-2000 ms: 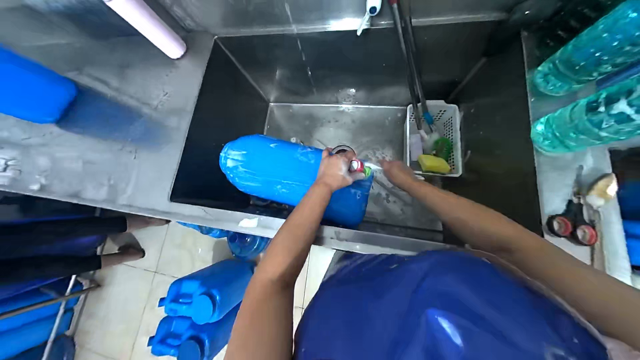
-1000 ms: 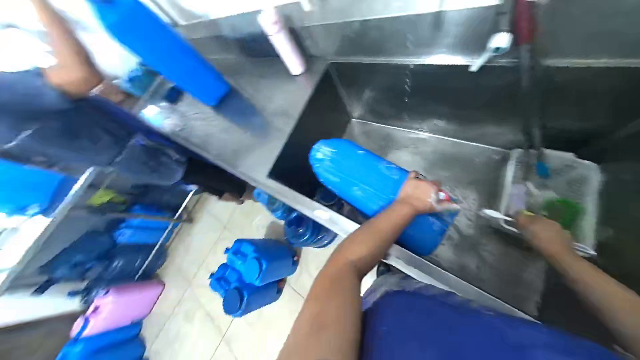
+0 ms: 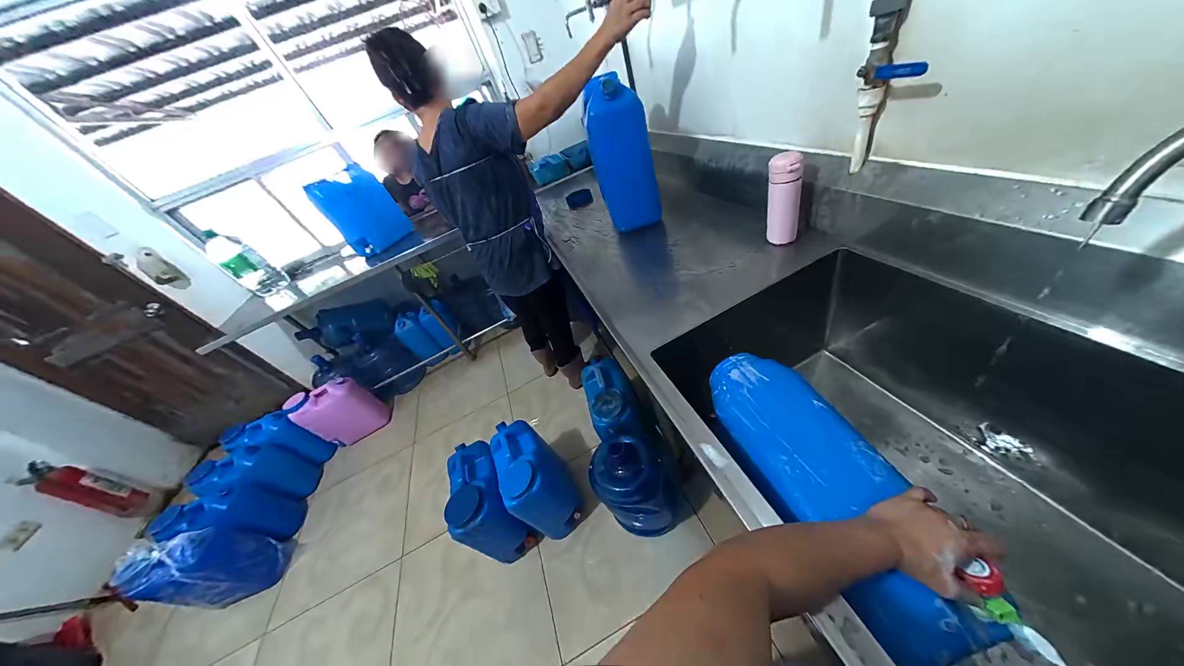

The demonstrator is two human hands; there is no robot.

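Note:
A wet blue plastic water container (image 3: pixel 805 444) lies on its side, slanted over the front of the stainless steel sink (image 3: pixel 934 407). My left hand (image 3: pixel 934 546) rests on its lower end, fingers curled at a red cap or tap (image 3: pixel 980 577). Beside that is a small green part (image 3: pixel 1001 610), and whitish foam or a pale thing lies below it, too cut off to name. Suds show on the container and on my fingers. My right hand is outside the view.
A pink bottle (image 3: pixel 783 199) and an upright blue container (image 3: pixel 622 153) stand on the steel counter (image 3: pixel 684 277). A faucet (image 3: pixel 1124 190) hangs over the sink. A co-worker (image 3: pixel 486 185) stands at the counter's far end. Blue containers (image 3: pixel 536 481) and a round bottle (image 3: pixel 634 486) stand on the tiled floor.
The view has swung left and up toward the room. My left hand stays on the blue container. My right hand, over the white basket a second ago, has gone out of view.

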